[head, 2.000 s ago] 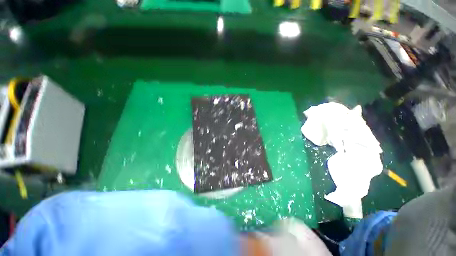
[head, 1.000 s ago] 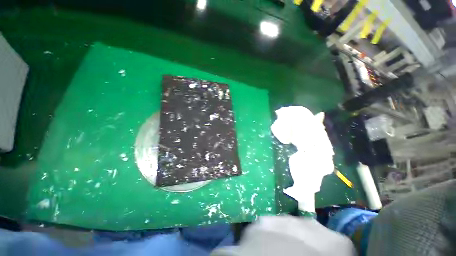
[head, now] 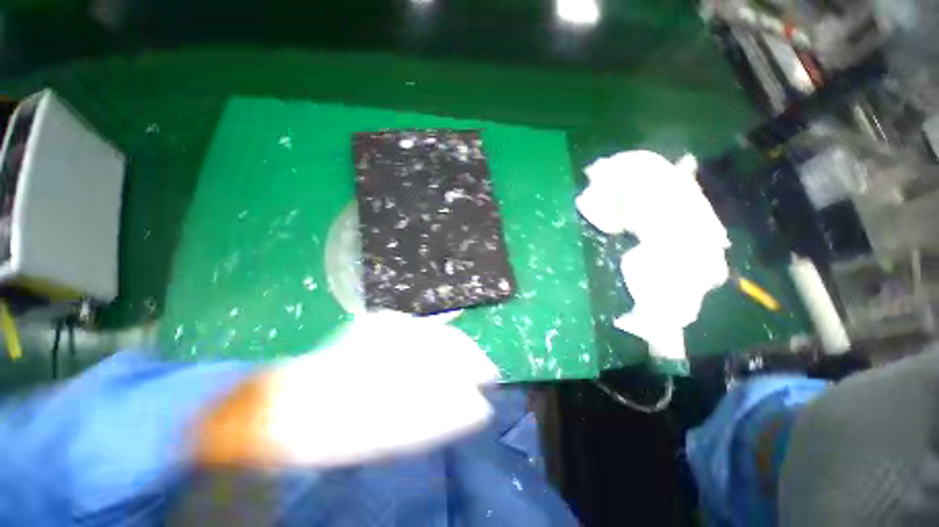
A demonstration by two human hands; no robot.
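A dark foam pad (head: 432, 221) with white spots lies on a pale round turntable (head: 345, 257), which shows at its left and lower edges. Both are on the light green mat (head: 257, 226). My left hand (head: 381, 391), white-gloved and blurred, is at the mat's front edge, just below the pad and hiding part of the turntable. Nothing shows in it; its fingers cannot be made out. A large grey knit shape (head: 875, 453) beside a blue sleeve, very close to the camera and cut off at lower right, appears to be my gloved right hand; its fingers are hidden.
A crumpled white cloth (head: 669, 242) lies right of the mat. Beyond it are a small yellow-orange stick (head: 758, 293) and a white tube (head: 820, 304). A white benchtop unit (head: 67, 201) stands at left. Cluttered equipment is at the upper right. A thin cable loops at the bench's front edge.
The view has turned right and then back left. My left hand has moved left from the lower middle and shows more fully. The pad, mat and cloth keep their places relative to each other.
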